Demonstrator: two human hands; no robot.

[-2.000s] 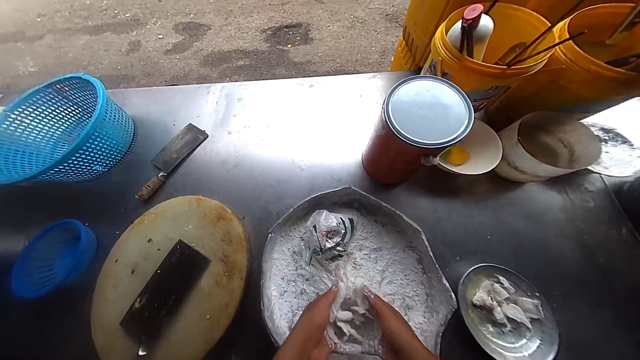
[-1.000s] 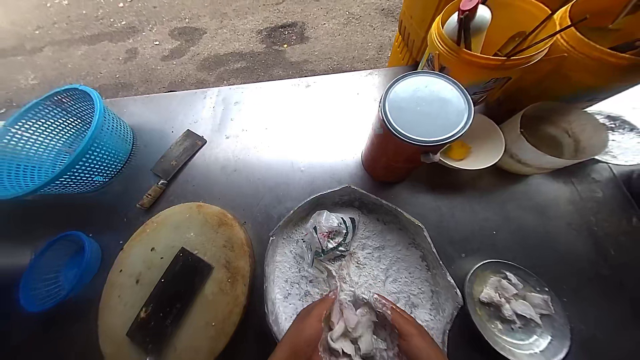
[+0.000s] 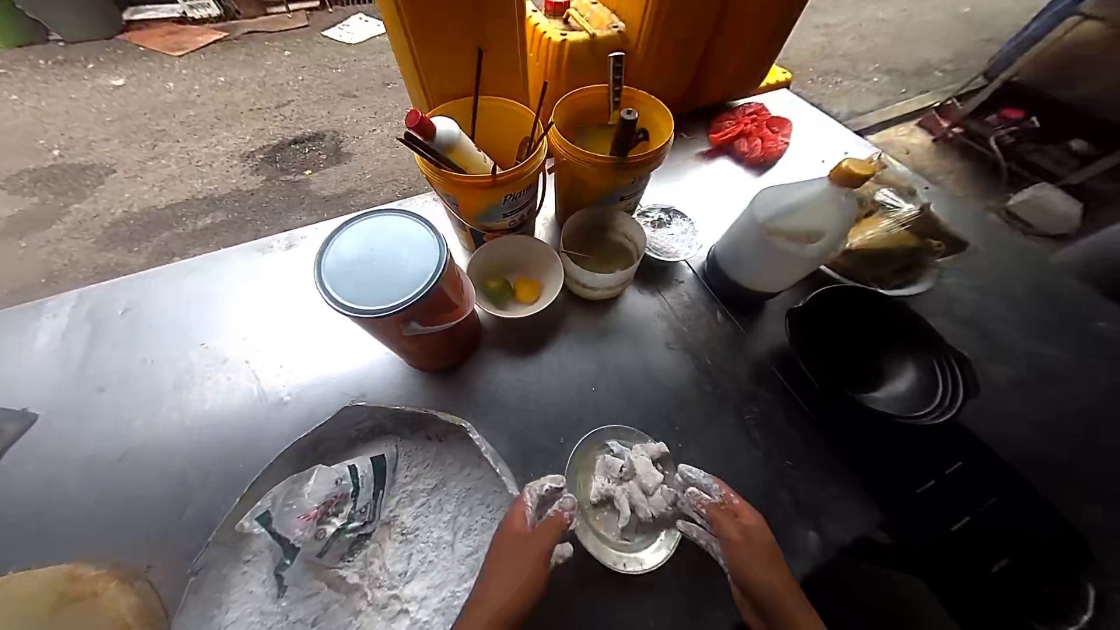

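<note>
My left hand [image 3: 535,529], floured at the fingers, is at the left side of a small metal plate [image 3: 626,551], between it and the wide metal basin. At the plate's right side is my right hand [image 3: 717,521], its fingers apart and coated in white flour. Neither hand holds anything that I can see. Several flour-coated pieces of food [image 3: 634,479] lie heaped on the plate. The basin [image 3: 350,420] holds white flour [image 3: 429,525], with a clear plastic bag [image 3: 324,516] with green marks lying on it.
Behind the plate stand a lidded red-brown tub [image 3: 398,289], a white bowl [image 3: 542,280] with yellow and green pieces, a whitish container [image 3: 604,262] and yellow buckets of utensils [image 3: 494,192]. To the right are a plastic jug [image 3: 783,236] and black bowls [image 3: 875,359]. A round board [image 3: 79,599] shows lower left.
My hands have moved from over the flour basin, where they held floured pieces, to the small plate. More floured pieces now lie on it. The view has swung right.
</note>
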